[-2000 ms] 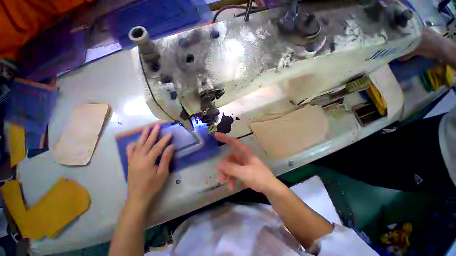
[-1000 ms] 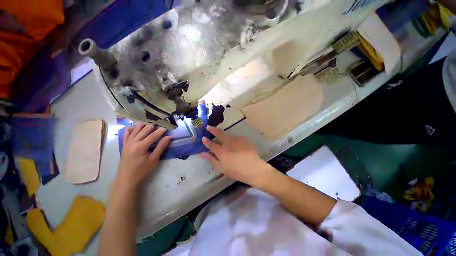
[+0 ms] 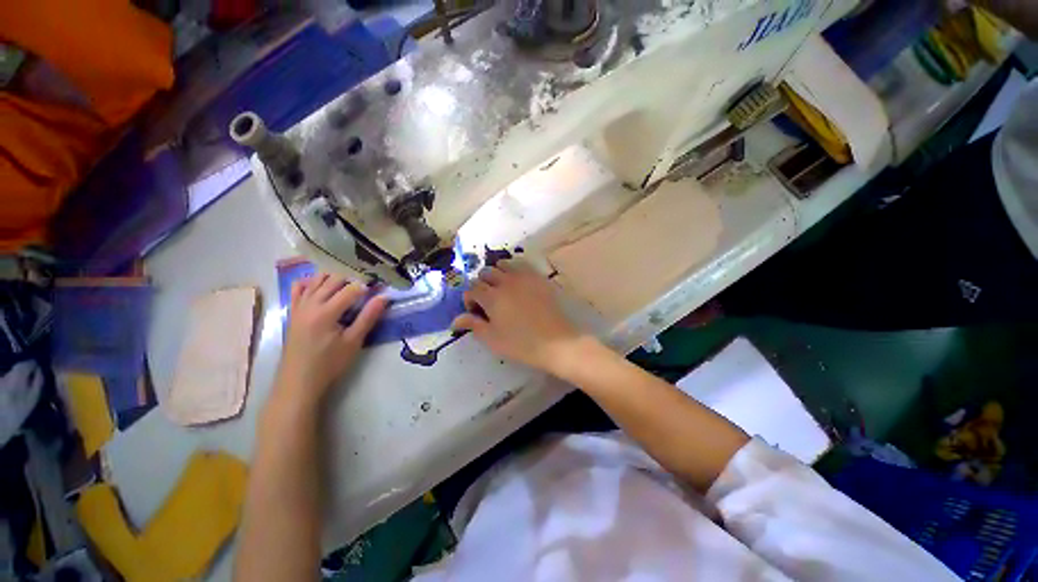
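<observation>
The blue-violet sewing template (image 3: pixel 398 323) lies on the white machine bed under the needle area (image 3: pixel 438 268), where a bright lamp glares. My left hand (image 3: pixel 324 330) lies over its left part, fingers spread, holding it against the bed. My right hand (image 3: pixel 518 313) has bent fingers at its right end, close beside the needle. The glare and my fingers hide the panels inside the template, if any, and the exact contact of my right fingertips.
The sewing machine head (image 3: pixel 455 125) arches behind. Beige panels lie at left (image 3: pixel 214 355) and on the bed at right (image 3: pixel 649 244). Yellow panels (image 3: pixel 176 517) lie front left. More violet templates (image 3: pixel 103 330) lie at far left. A dark recess (image 3: pixel 806 168) is at right, orange cloth (image 3: pixel 91 57) behind.
The template has turned and moved in under the needle, with both hands following it. My right hand has moved from pointing beside the needle to bent fingers at the template's right end.
</observation>
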